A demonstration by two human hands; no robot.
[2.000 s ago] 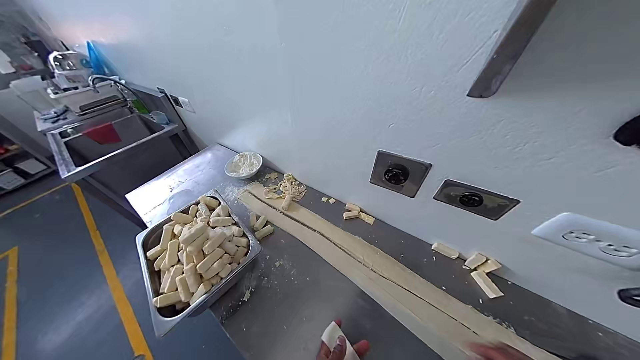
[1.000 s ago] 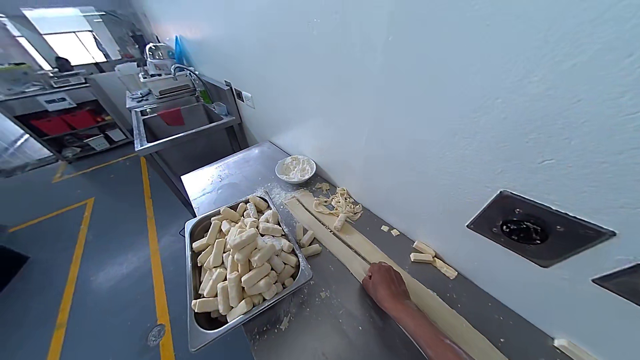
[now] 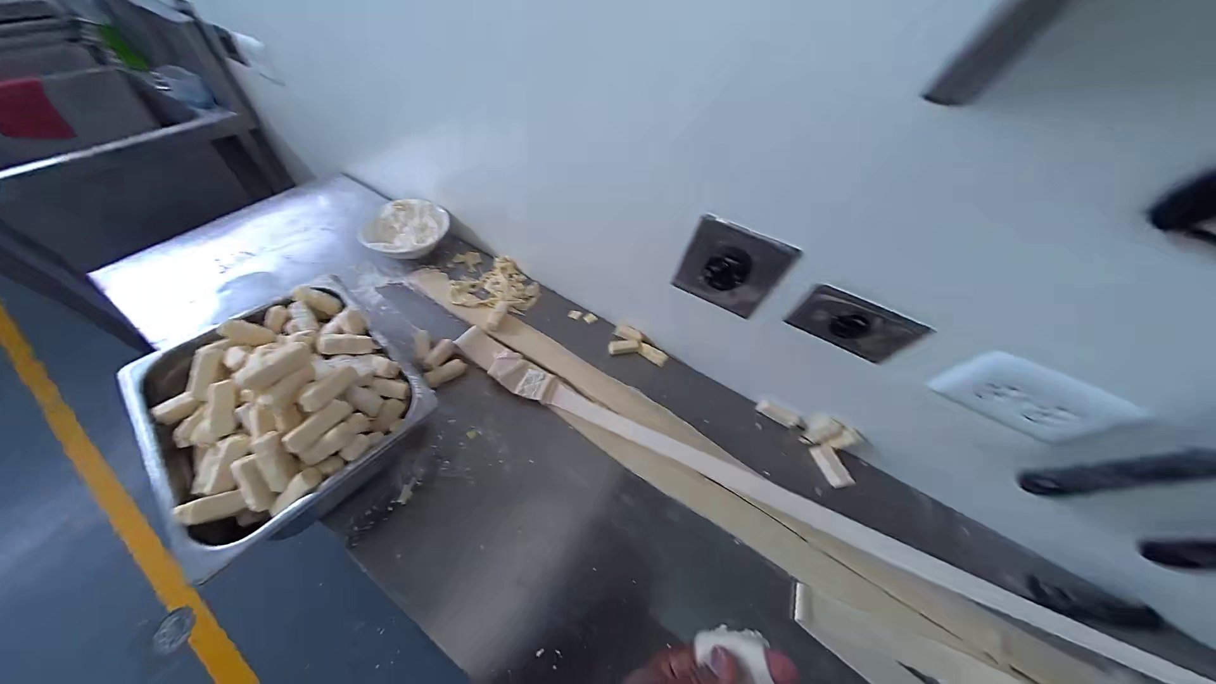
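Note:
At the bottom edge, my left hand [image 3: 708,667], partly cut off, holds a white piece [image 3: 736,650], maybe dough or cheese. My right hand is out of view. Long flat dough strips [image 3: 655,465] run diagonally along the steel table; a narrow strip [image 3: 684,452] lies over them, its far end bunched. Pale sticks, likely cheese [image 3: 275,408], fill a steel pan [image 3: 404,427] at left. A few loose sticks [image 3: 442,366] lie beside the pan. A white bowl of flour [image 3: 404,228] and a heap of dough scraps [image 3: 499,285] stand at the far end.
Cut pieces [image 3: 636,344] and more pieces [image 3: 826,446] lie along the wall. Outlets [image 3: 736,266] and a white socket plate [image 3: 1035,394] are on the wall, with dark handles [image 3: 1121,472] at right. A steel sink [image 3: 114,152] stands beyond the table's far end.
The right hand, on the dough strip one second ago, is out of view. A narrow strip with a bunched end now lies across the dough. The view has turned right.

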